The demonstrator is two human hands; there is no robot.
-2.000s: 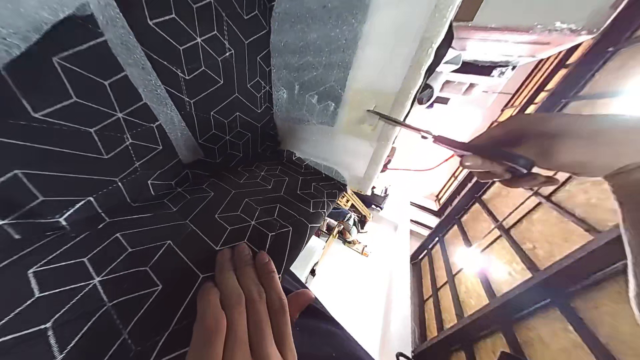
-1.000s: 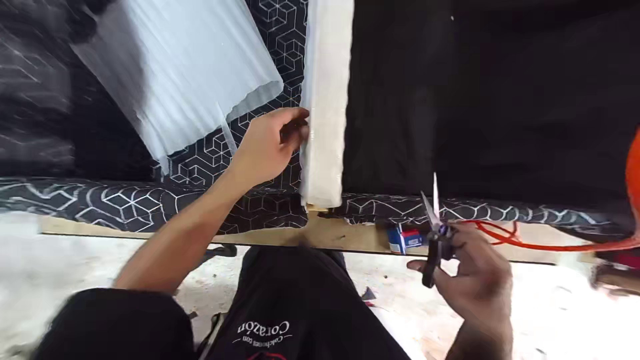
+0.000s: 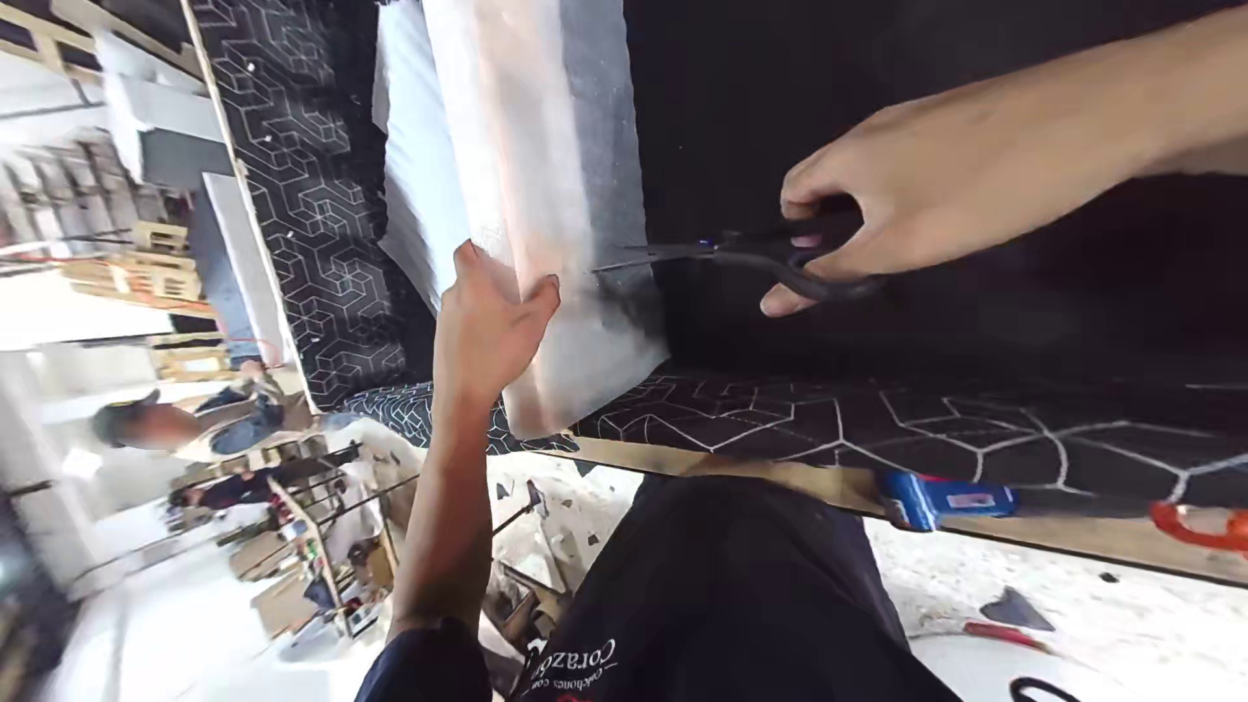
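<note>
In my right hand (image 3: 877,205) is a pair of black-handled scissors (image 3: 770,258), blades parted and pointing left. The blades lie at the right part of a translucent white sheet (image 3: 609,127); whether they cut into it is too blurred to tell. My left hand (image 3: 492,317) pinches the folded white strip (image 3: 526,166) between thumb and fingers, left of the blade tips. Under the sheet lies black fabric (image 3: 877,97), and patterned black fabric with white geometric lines (image 3: 780,419) runs along the near edge.
A wooden edge (image 3: 780,478) runs in front of my legs. On it rests a small blue box (image 3: 951,499), with an orange hose (image 3: 1199,526) at the far right. Scraps and a red-handled tool (image 3: 1009,636) lie below. Another person (image 3: 224,424) is at the left, near wooden racks.
My right hand has brought the scissors from near the wooden edge up to the white sheet. The left hand remains at the white material. The view has turned strongly.
</note>
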